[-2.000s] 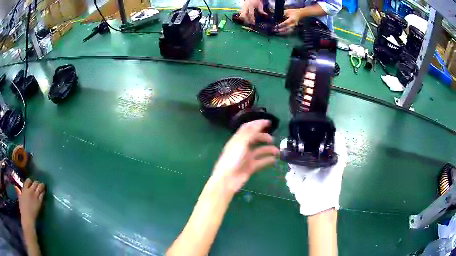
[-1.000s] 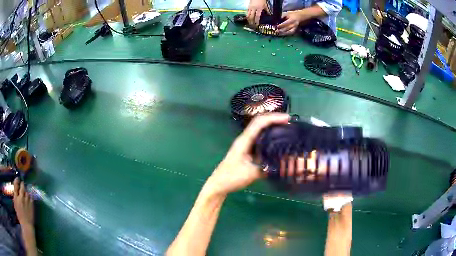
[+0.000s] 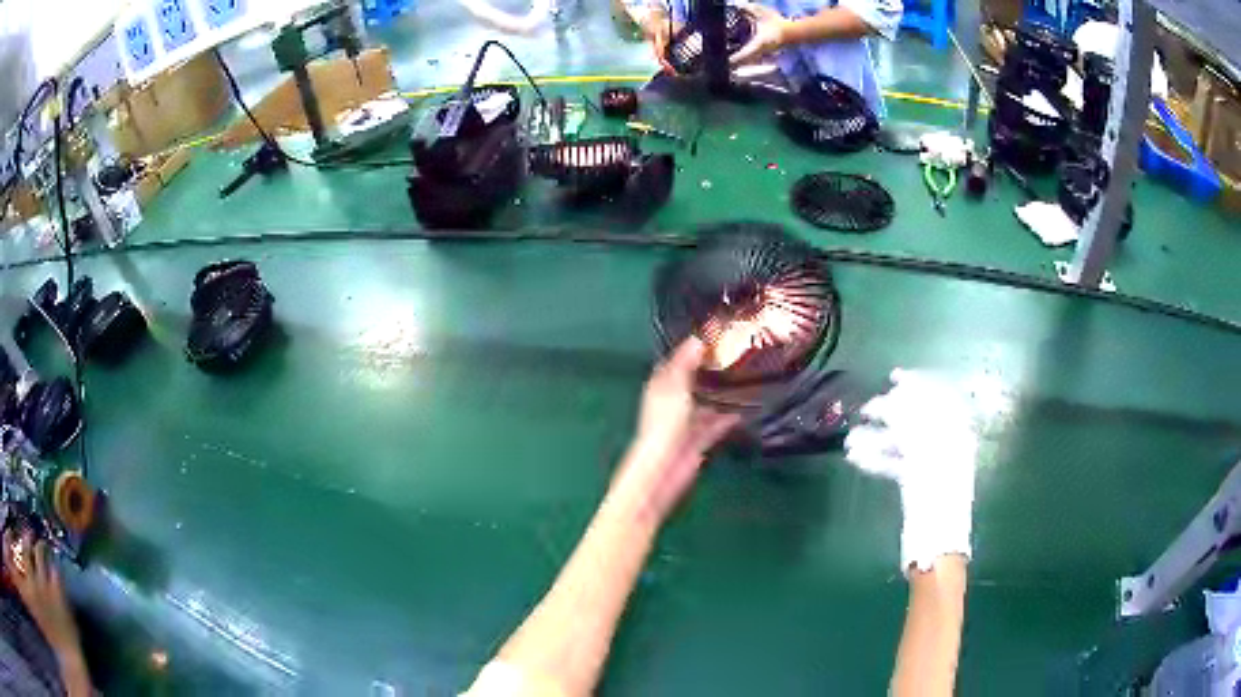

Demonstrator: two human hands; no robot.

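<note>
A black desk fan (image 3: 769,320) with a round slatted grille and an orange-white glow is in front of me above the green bench, blurred. Its flat dark base (image 3: 810,415) points to the lower right. My bare left hand (image 3: 681,422) grips the fan's lower left edge, thumb on the rim. My white-gloved right hand (image 3: 932,422) is just right of the base, fingers spread and blurred; contact with the base is unclear. Whether a second fan lies behind this one cannot be told.
A bench divider (image 3: 544,240) runs across. Beyond it are a black boxy item (image 3: 466,164), another fan (image 3: 592,164), a loose grille (image 3: 842,200) and a worker's hands (image 3: 762,34). A black fan (image 3: 229,316) lies left. A metal bracket (image 3: 1184,545) juts in right.
The fan held between both hands has moved left and away from me and turned, its grille now showing. My right hand has come off its underside. The view has shifted.
</note>
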